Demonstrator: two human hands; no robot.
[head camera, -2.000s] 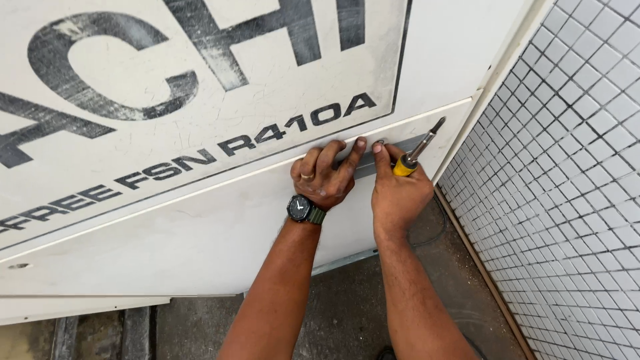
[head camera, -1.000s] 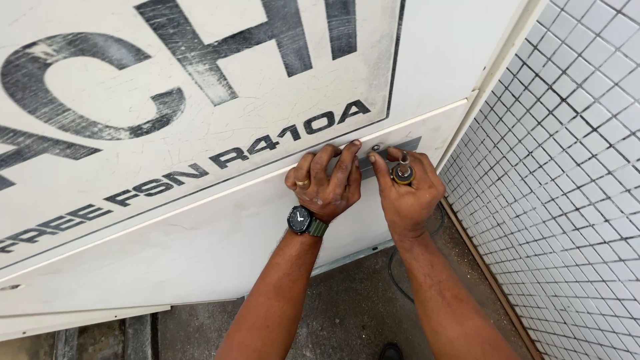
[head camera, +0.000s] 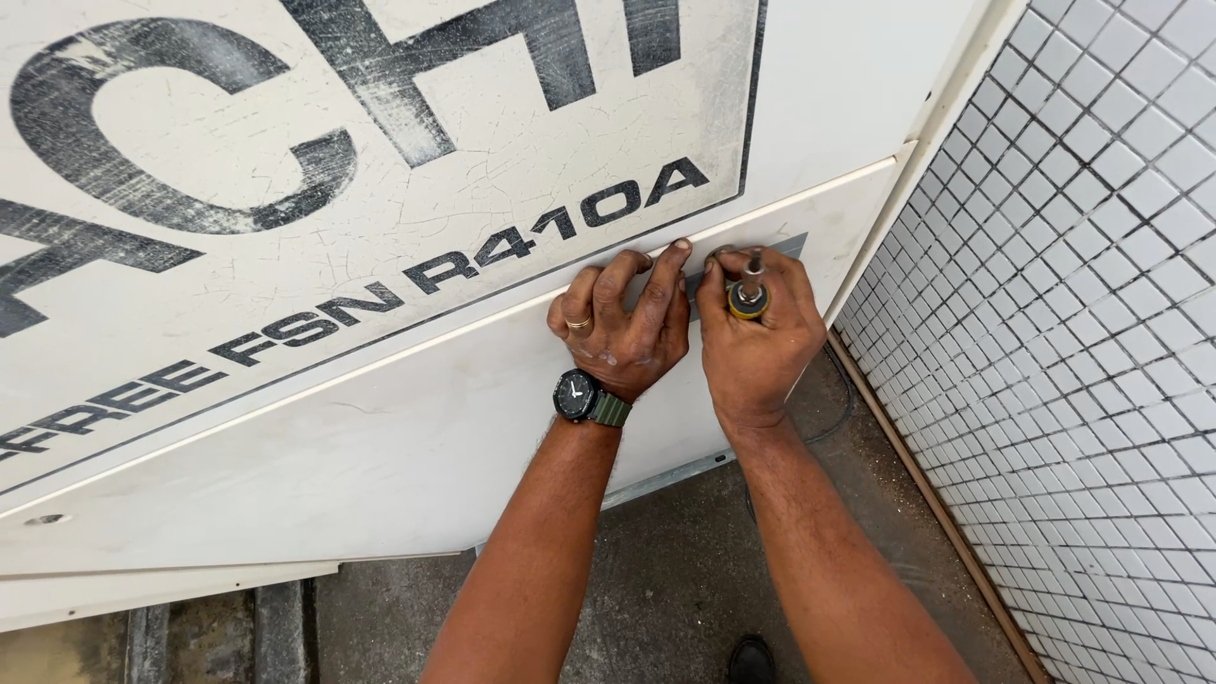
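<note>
My left hand (head camera: 627, 318), with a ring and a wristwatch (head camera: 577, 394), rests on the upper edge of the lower white metal panel (head camera: 427, 418); its fingertips press at the seam and it grips nothing that I can see. Just right of it, my right hand (head camera: 765, 323) holds a screwdriver (head camera: 749, 294) with a yellow and black handle in its palm, the shaft pointing up towards the camera. The right thumb and forefinger meet at a small roundish thing at the panel, mostly hidden, perhaps a screw. A grey strip (head camera: 793, 245) shows behind the right fingers.
Above the seam is a white casing with a worn, lettered sign (head camera: 427, 190). A white tiled wall (head camera: 1073, 313) stands close on the right. Below are the dark floor (head camera: 655, 589), a thin cable (head camera: 841, 408) and a shoe tip (head camera: 750, 660).
The screwdriver in my right hand has tipped from pointing up and right to pointing at the camera. My left fingers have shifted slightly and stay at the seam.
</note>
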